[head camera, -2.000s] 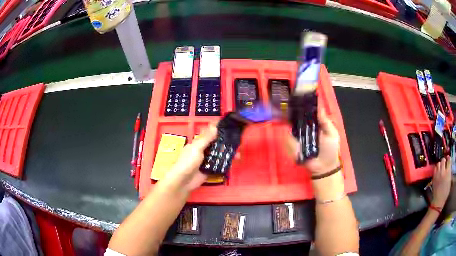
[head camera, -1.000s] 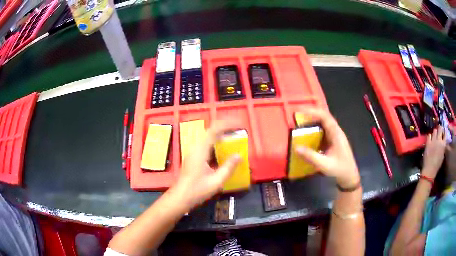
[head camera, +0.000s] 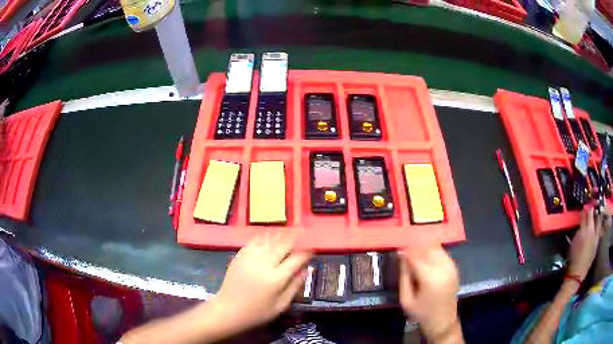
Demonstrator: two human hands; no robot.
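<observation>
The red tray (head camera: pixel 322 236) lies in front of me. Its upper row holds two open flip phones (head camera: pixel 234 115) at left and two closed phones (head camera: pixel 321 116). Its lower row holds two yellow phone backs (head camera: pixel 267 192) at left, two closed phones (head camera: pixel 374 187) with gold emblems up, and a yellow phone back (head camera: pixel 424 193) at right. Several batteries (head camera: pixel 332 279) lie in a row at the bench edge. My left hand (head camera: pixel 263 275), blurred, is at the left end of the row. My right hand (head camera: pixel 428 279), blurred, is at its right end. Neither grip is clear.
Red pens (head camera: pixel 177 181) lie left of the tray, and more pens (head camera: pixel 512 208) lie right. Another red tray (head camera: pixel 20 158) is at far left. At right, a neighbour's hands (head camera: pixel 586 235) are by a red tray (head camera: pixel 521 154) of phones. A post (head camera: pixel 178 57) stands at upper left.
The two yellow-backed phones have left my hands. Two closed phones now lie lid up in the third and fourth lower pockets. Both hands have moved down to the batteries.
</observation>
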